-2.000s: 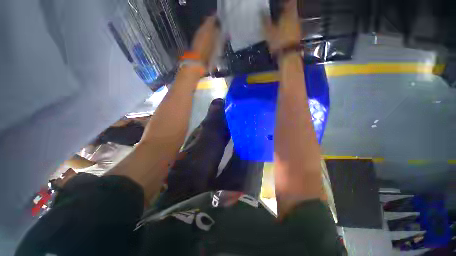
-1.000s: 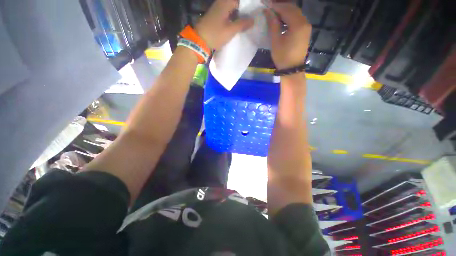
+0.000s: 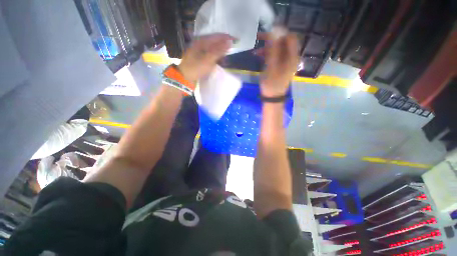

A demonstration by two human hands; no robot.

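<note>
A white paper slip (image 3: 218, 95) hangs below my left hand (image 3: 208, 54), over the blue stool. My left hand, with an orange and white wristband, is closed on this slip. A larger white sheet (image 3: 234, 20) is just beyond my hands at the top edge, its outline blurred. My right hand (image 3: 280, 57), with a dark wristband, is raised beside the sheet. It is motion-blurred, and its fingertips and anything in them are unclear.
A blue perforated stool (image 3: 240, 125) stands below my hands. Black racks (image 3: 313, 35) stand ahead. Shelves with rows of red lit digits (image 3: 411, 232) are at the lower right. A grey-white surface (image 3: 45, 75) fills the left side. Yellow lines mark the floor.
My hands were close together on the paper one second ago and are now slightly apart. The slip has moved lower and left, and the larger sheet shows more at the top.
</note>
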